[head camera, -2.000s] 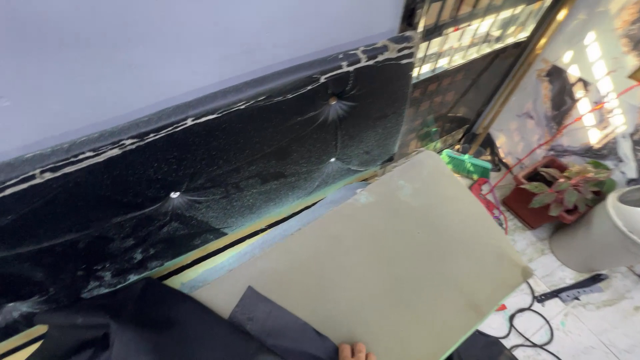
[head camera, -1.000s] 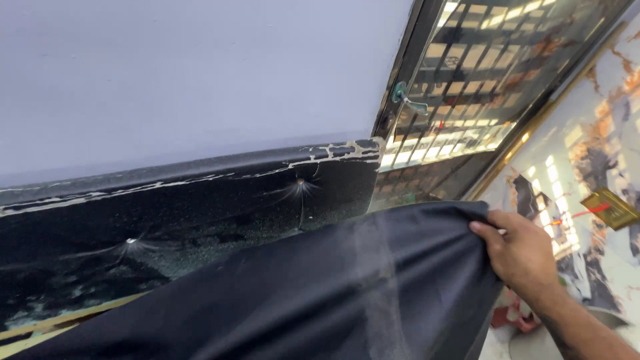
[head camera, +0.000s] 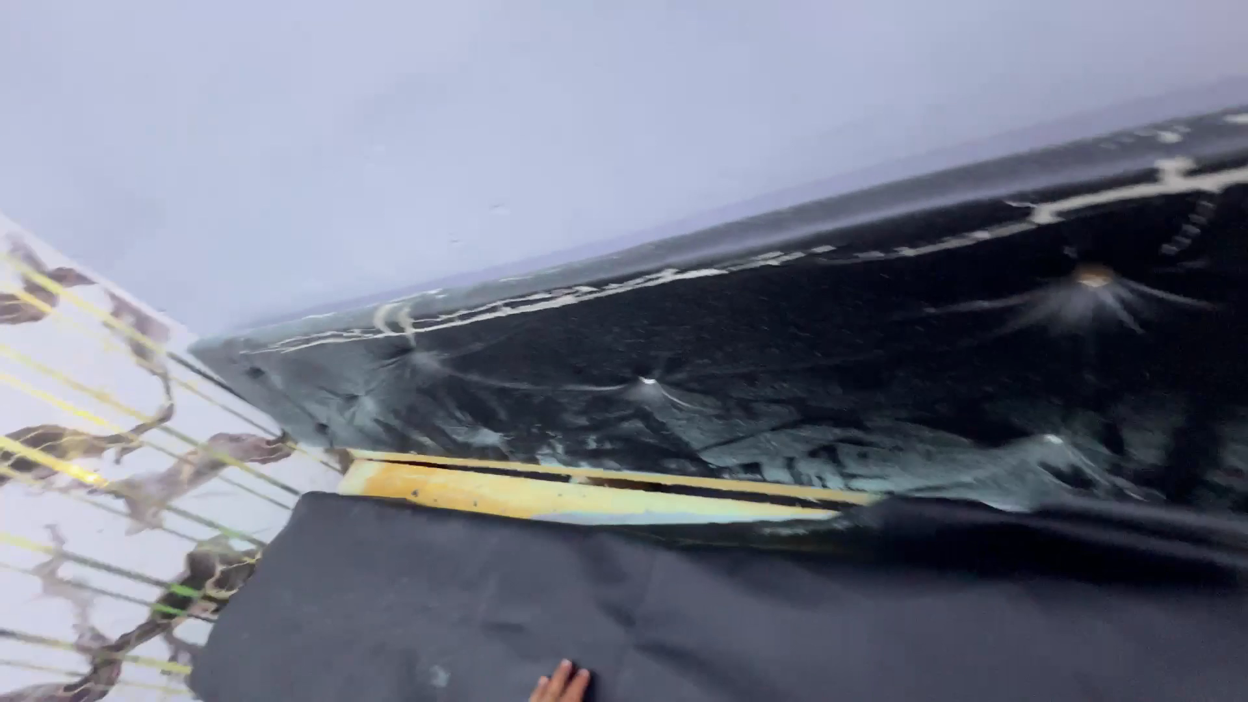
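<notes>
A black sheet of upholstery material (head camera: 721, 614) with shallow creases spreads across the lower part of the head view. On it, at the bottom edge, rest the fingertips of what appears to be my left hand (head camera: 561, 682); the rest of that hand is out of frame. My right hand is not in view. Behind the sheet stands a worn black tufted backrest (head camera: 780, 341), its covering cracked along the top edge to a pale layer. Between them shows a yellowish strip (head camera: 468, 492) with a narrow dark gap along it.
A pale lavender wall (head camera: 585, 127) rises behind the backrest. To the left is a white surface with dark marbled veins and yellow lines (head camera: 88, 478), meeting the backrest's end.
The view has swung to the backrest's left end. A right hand held up the black sheet's edge a second ago and is now out of view. The sheet now lies spread lower down.
</notes>
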